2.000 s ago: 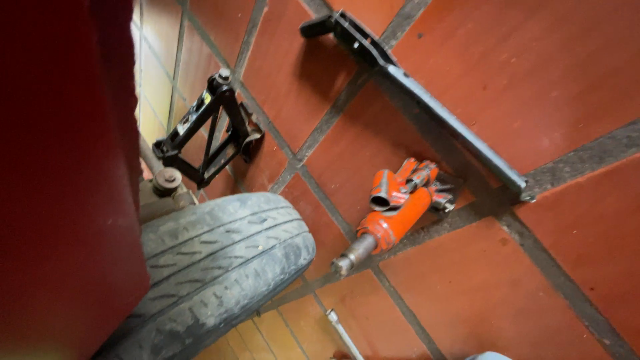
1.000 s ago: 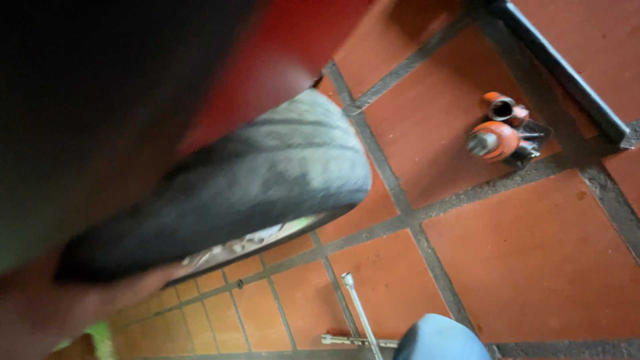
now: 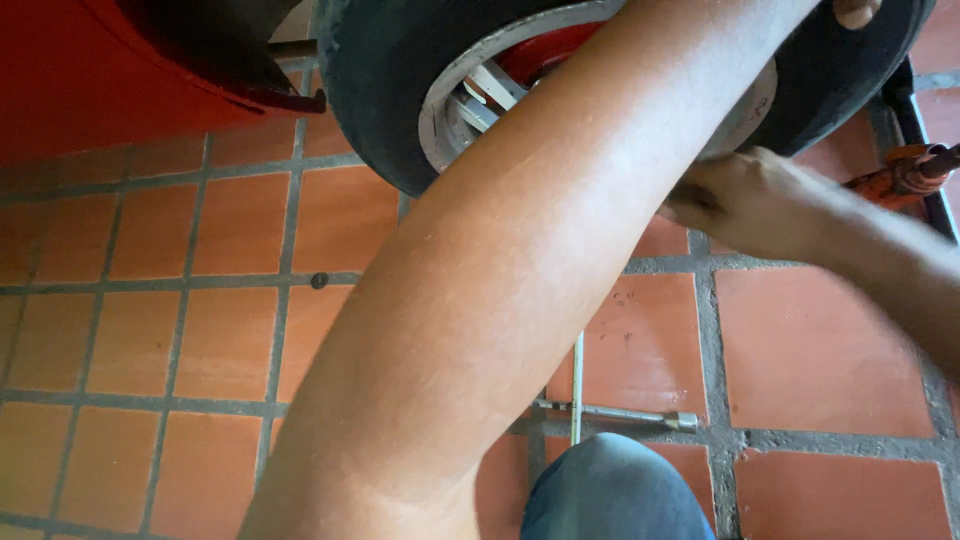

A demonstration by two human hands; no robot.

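A car wheel, a black tire (image 3: 367,112) on a silver alloy rim (image 3: 442,131), fills the top of the head view beside red bodywork (image 3: 112,82). My left forearm crosses in front of the wheel. Only fingertips of my left hand (image 3: 857,11) show, against the tire at the upper right; the rest is beyond the frame edge. From the right comes my right hand (image 3: 739,199), slightly blurred, with its fingers curled at the lower edge of the tire. The forearm hides part of the rim, and what lies behind my right fingers is hidden.
An orange jack (image 3: 896,180) lies at the right near a dark metal bar (image 3: 937,217). A cross-shaped lug wrench (image 3: 637,414) rests on the tiled floor (image 3: 817,352) by my denim-covered knee (image 3: 615,491). A small dark round piece (image 3: 319,280) sits on a grout line.
The wheel's rim now faces the camera, where mostly tread showed before. Both my forearms have come into clear view in front of and beside the wheel. The view has shifted strongly.
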